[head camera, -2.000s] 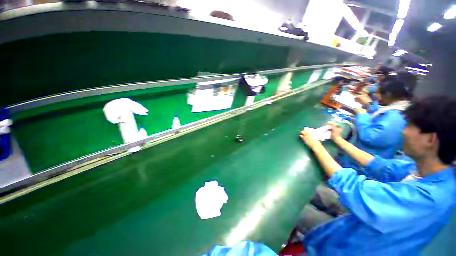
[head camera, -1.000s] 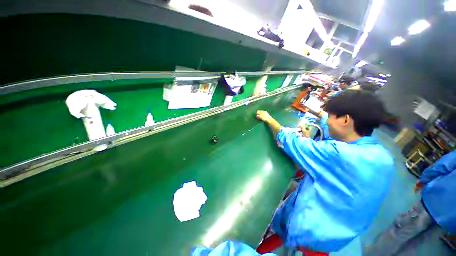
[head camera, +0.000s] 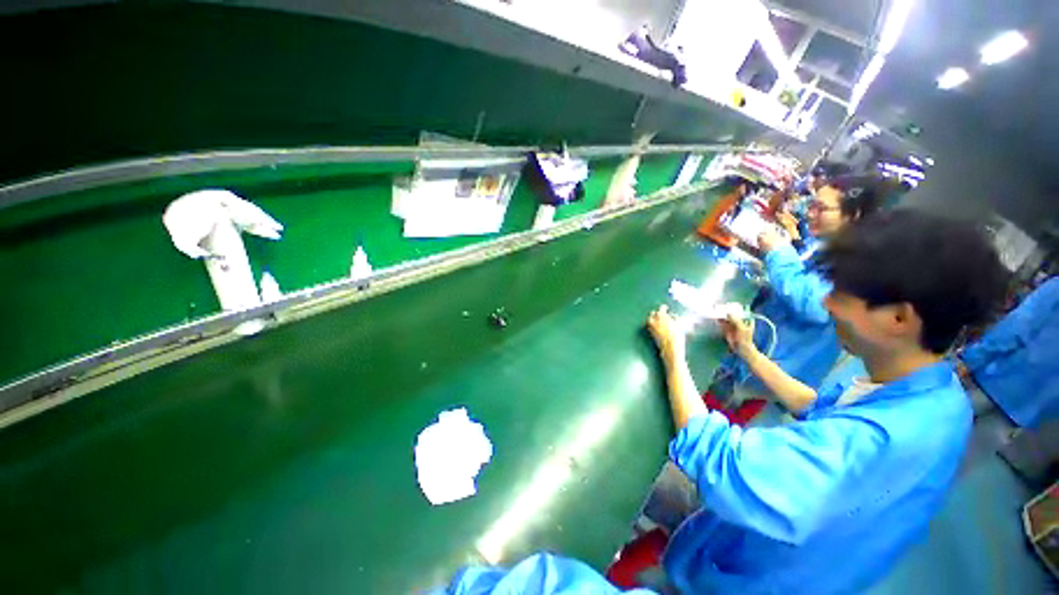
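Note:
Neither of my hands is in view; only a light blue sleeve (head camera: 544, 576) shows at the bottom edge. An irregular white patch, perhaps a wipe or paper (head camera: 453, 456), lies flat on the green bench top (head camera: 290, 465) in front of me. A small dark object, perhaps a black module (head camera: 499, 317), sits farther back on the bench, near the rail.
A seated person in a blue smock (head camera: 813, 465) works at the right, both hands on the bench; others sit beyond. A metal rail (head camera: 406, 276) runs along the back. A white glove or cloth (head camera: 221, 227) hangs on a white stand. Paper sheets (head camera: 459, 200) stand behind the rail.
The view has swung right, then slightly back left. The person at the right reached toward the rail, then brought both hands together around a white item. The white patch appears unmoved on the bench.

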